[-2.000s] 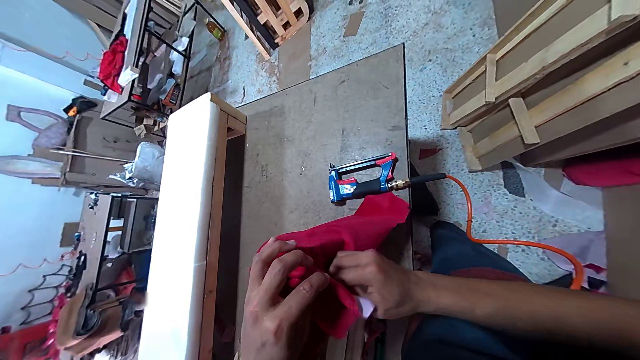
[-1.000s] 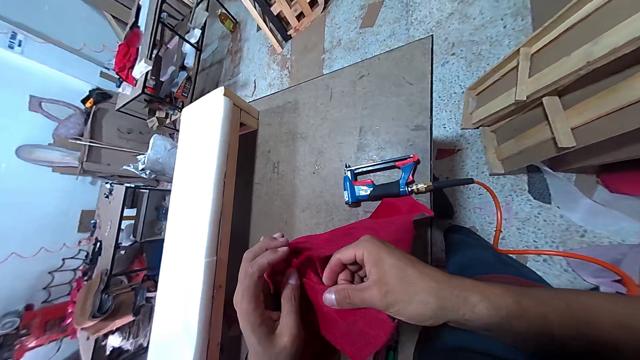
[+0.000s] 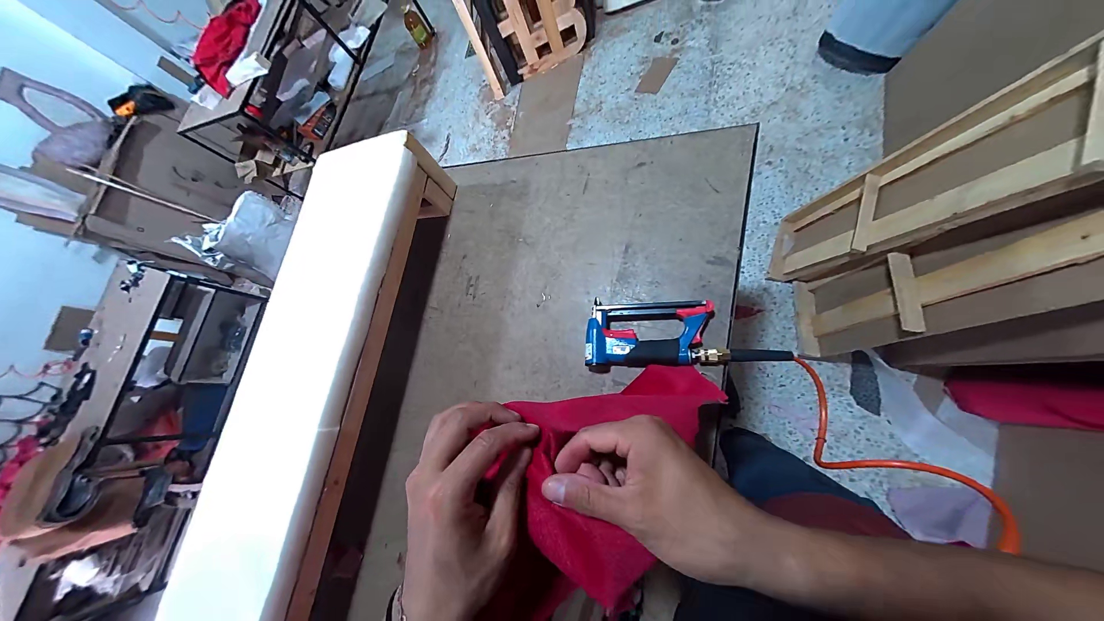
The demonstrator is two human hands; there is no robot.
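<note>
Red fabric (image 3: 595, 543) lies bunched at the near edge of a worn board tabletop (image 3: 535, 250). My left hand (image 3: 470, 500) pinches a gathered fold of it between thumb and fingers. Just to the right, my right hand (image 3: 634, 492) has its thumb and curled fingers closed against the same cloth. Beyond the fabric rests a blue and red pneumatic staple gun (image 3: 647, 335) on its side, its hose fitting pointing right; neither hand touches it. A long wooden frame with white padding (image 3: 310, 345) stands left of the hands.
An orange air hose (image 3: 906, 466) runs off the board to the right. Wooden frames (image 3: 931, 241) lean at the right. Shelving with tools and scraps (image 3: 285, 86) stands at upper left. A person's lower leg (image 3: 880, 34) shows at the top right.
The white piece seen at my right fingers two seconds ago is no longer visible. The red fabric has been shifted and regathered between my hands. The staple gun has stayed on the board.
</note>
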